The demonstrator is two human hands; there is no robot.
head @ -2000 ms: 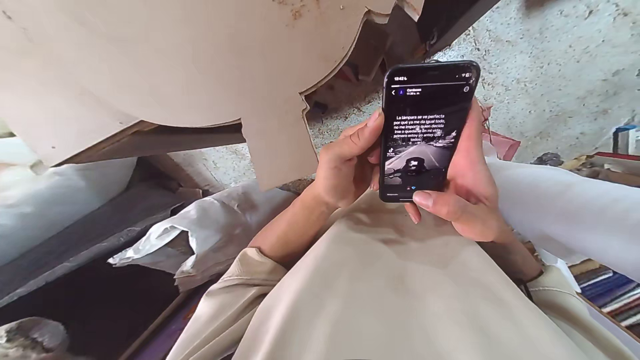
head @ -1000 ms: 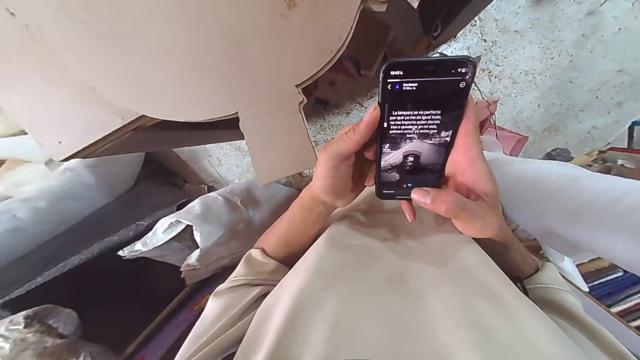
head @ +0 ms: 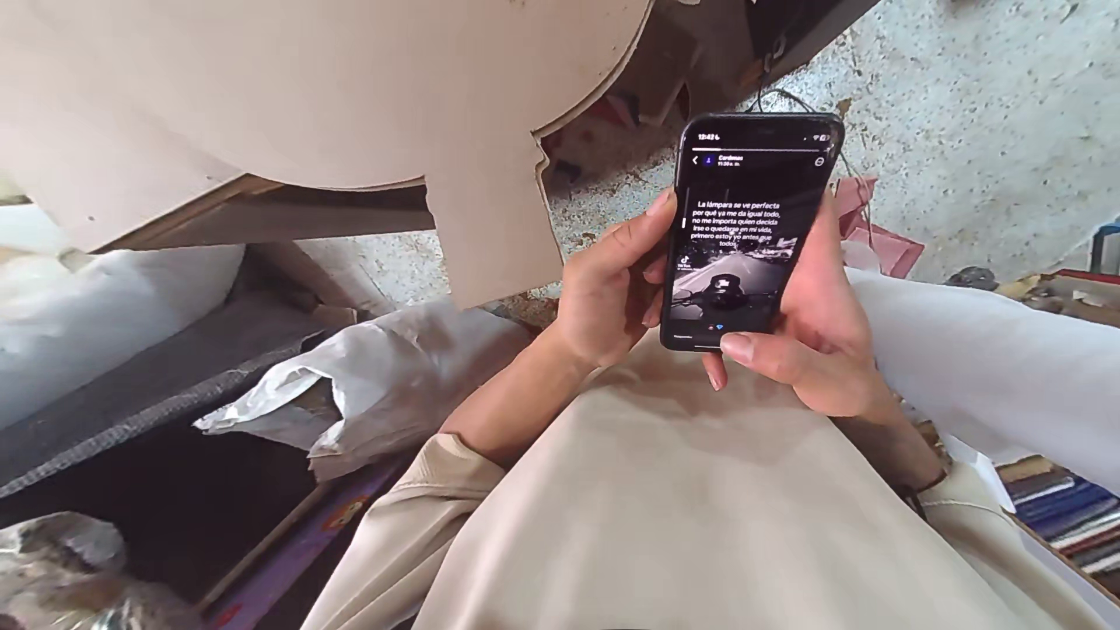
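A black smartphone (head: 751, 232) is held upright in front of my body, its lit screen facing me and showing writing over a dark road picture. My left hand (head: 612, 289) grips its left edge, with the thumb along the side. Around the right edge and the back wraps my right hand (head: 818, 324), whose thumb lies at the lower edge of the screen. A fingertip shows below the phone; the other fingers behind it are hidden.
Large pale cut sheets (head: 332, 96) with curved edges lie at the upper left. A whitish plastic bag (head: 394, 376) is beside my left forearm. At the right are a white roll (head: 989, 350) and stacked coloured material (head: 1063, 507). The speckled floor (head: 980, 105) shows beyond the phone.
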